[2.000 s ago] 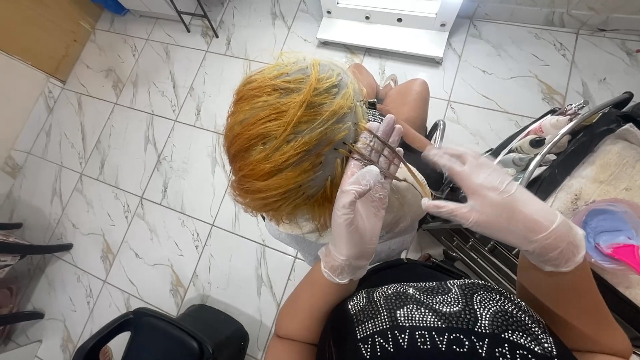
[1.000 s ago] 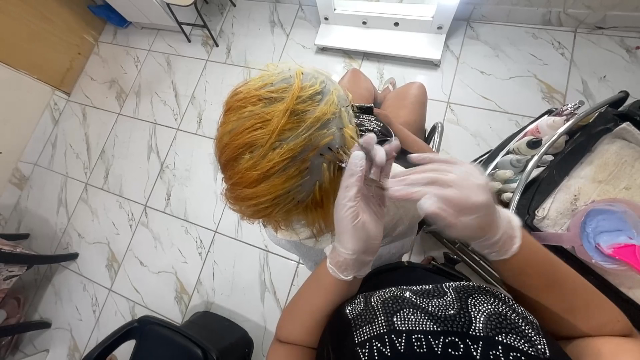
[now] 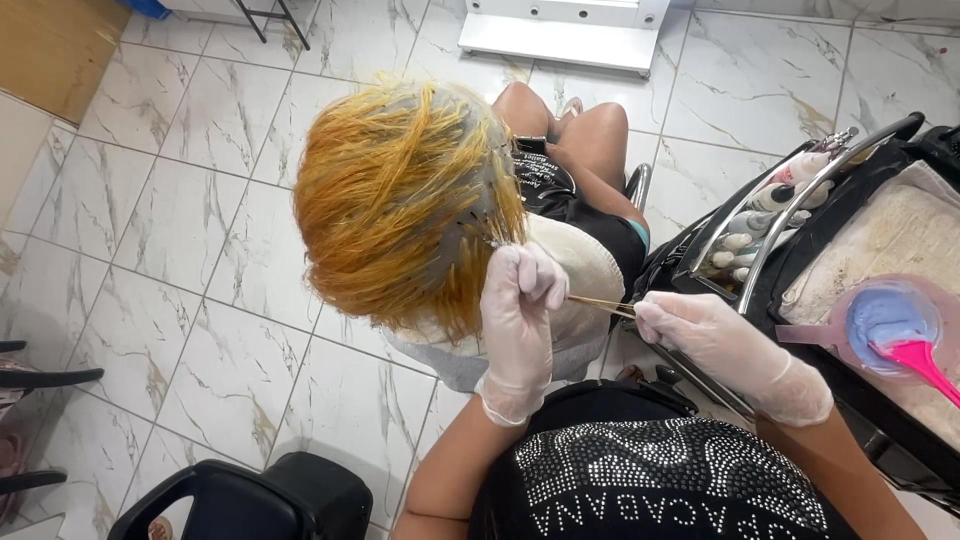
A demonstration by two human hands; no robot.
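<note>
A seated person's orange-yellow hair (image 3: 375, 217) fills the middle of the head view, with greyish paste along the parted roots. My left hand (image 3: 520, 300), in a translucent white glove, is closed around a thin strand of hair (image 3: 600, 303) beside that head. The gloved fingertips of my right hand (image 3: 709, 341) pinch the same strand farther out, and it is stretched taut between both hands. White towel (image 3: 581, 251) covers the person's shoulder beneath my hands.
On the right, a black trolley (image 3: 787, 262) with a chrome rail holds several bottles (image 3: 750, 221). A pink bowl (image 3: 844, 315) of bluish paste with a pink brush (image 3: 919, 356) rests on its towel. A black chair (image 3: 247, 502) stands at lower left, a white stand (image 3: 555, 45) beyond the knees.
My right hand has moved away from my left, and a strand now shows taut between them. My left hand has closed; its fingers were extended two seconds ago.
</note>
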